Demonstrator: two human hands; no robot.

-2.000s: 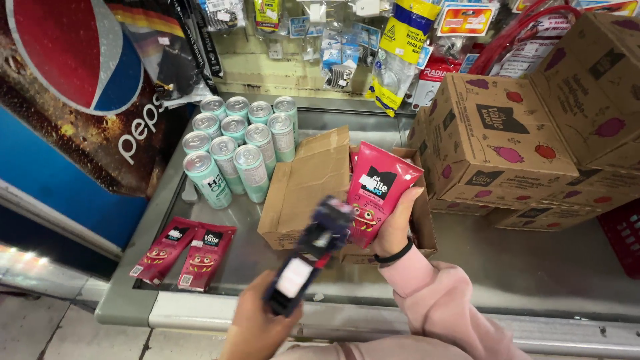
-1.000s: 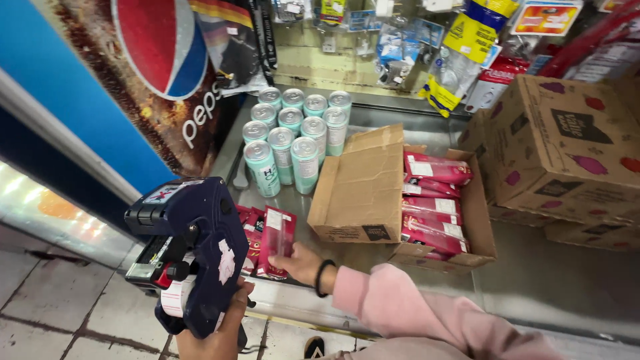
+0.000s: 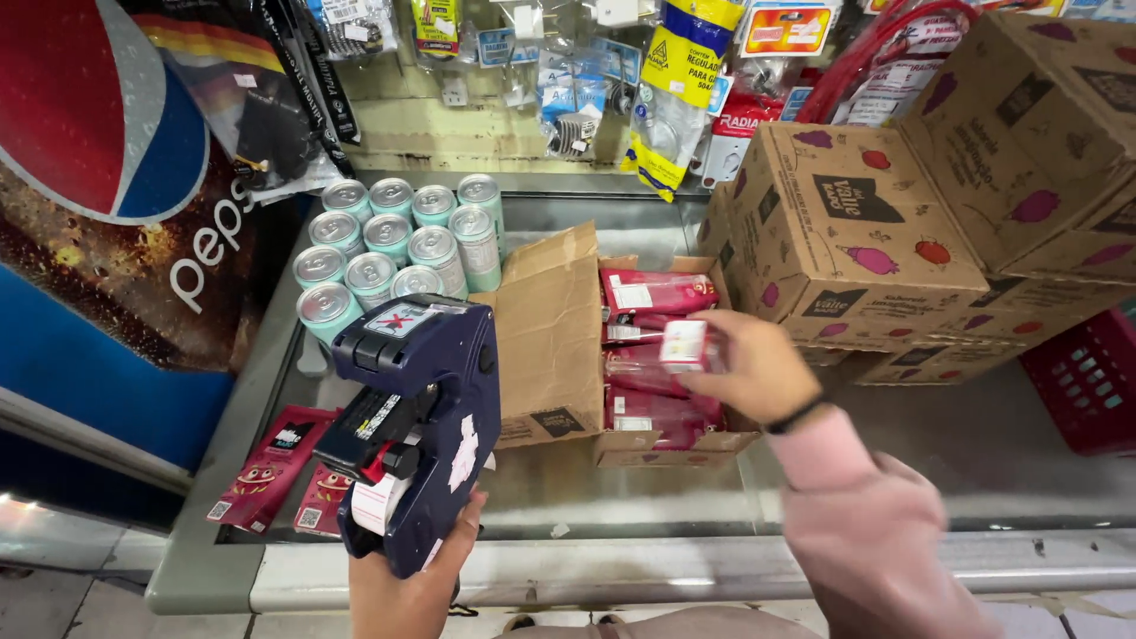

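Note:
My left hand [image 3: 417, 564] grips a dark blue handheld price labeler [image 3: 426, 426], with a roll of white labels showing in its lower part. My right hand [image 3: 754, 364] is over an open cardboard box [image 3: 550, 346], its fingers on a red drink pouch [image 3: 690, 346] whose pale end faces up. Several more red pouches [image 3: 657, 291] lie in that box. Left of the labeler, a red pouch [image 3: 277, 466] lies flat on the counter, and a second pouch [image 3: 324, 497] is partly hidden behind the labeler.
Teal drink cans [image 3: 388, 232] stand grouped behind the labeler. Stacked cardboard cartons [image 3: 852, 231] are at the right, beside a red plastic basket [image 3: 1087, 382]. Packaged goods [image 3: 679, 89] hang along the back. A large Pepsi panel [image 3: 133, 177] borders the left, and the metal counter edge [image 3: 621, 568] runs in front.
My right hand has moved from the pouches on the counter at the left to the open box, where it has a pouch in its fingers. The labeler remains in my left hand.

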